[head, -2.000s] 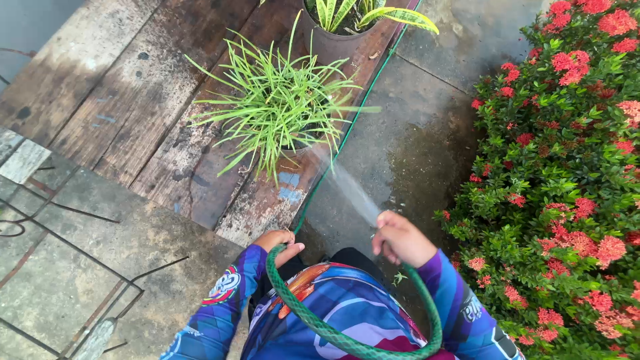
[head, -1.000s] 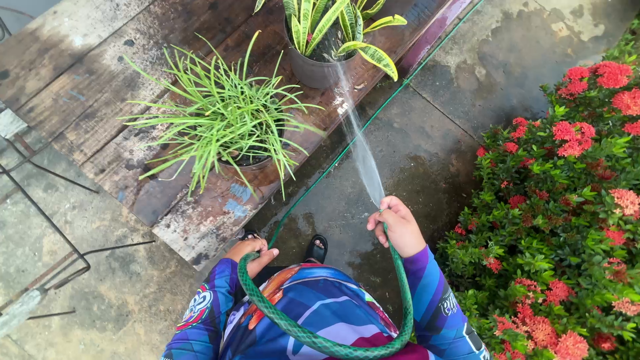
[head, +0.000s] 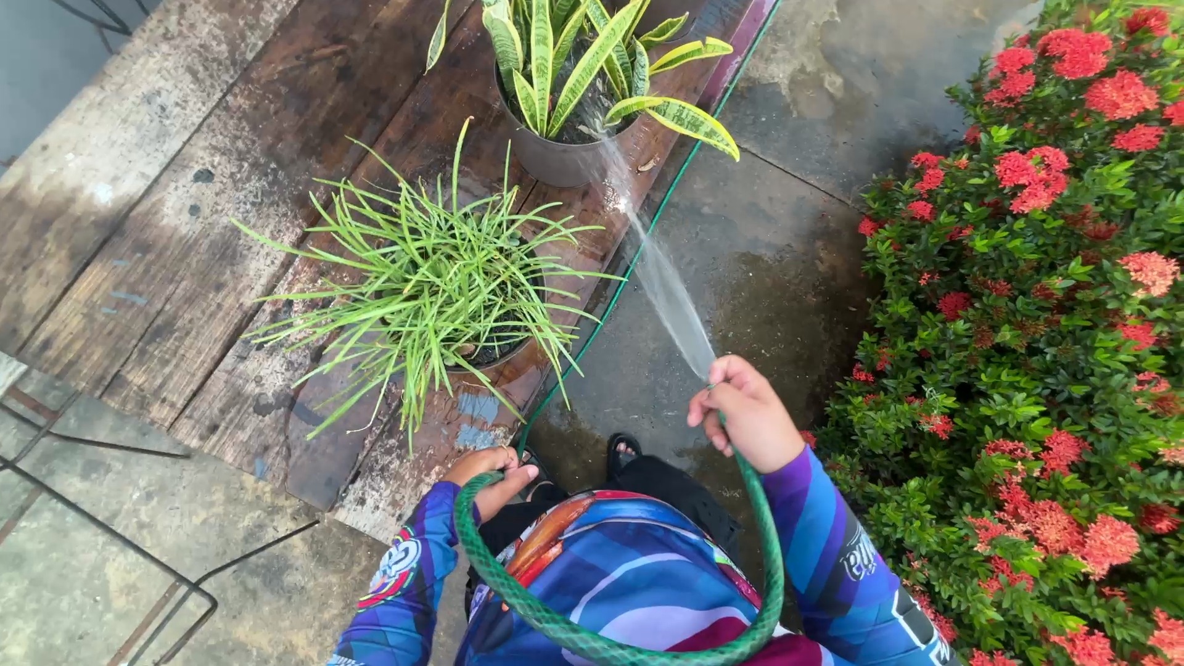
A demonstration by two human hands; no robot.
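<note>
Green garden hose (head: 555, 629) loops in front of my body, its middle hanging low. My right hand (head: 747, 412) grips it near the outlet, and a fan of water (head: 668, 294) sprays from there up to the pot of a variegated snake plant (head: 592, 69). My left hand (head: 495, 476) holds the hose farther back, beside the corner of the wooden table. Left of the spray, a bushy potted plant with thin green leaves (head: 444, 277) stands on the wet boards. The hose outlet is hidden by my right fingers.
The weathered plank table (head: 231, 268) spans the upper left. Along its right edge the thin green hose line (head: 638, 250) runs over wet concrete. Shrubs with red flowers (head: 1036, 444) fill the right side. A metal rod frame (head: 120, 546) lies at lower left; my sandalled feet (head: 623, 451) are below.
The water spray has moved from beside the thin-leaved plant to the snake plant's pot. Both hands keep hold of the hose. The view has shifted, showing more of the snake plant.
</note>
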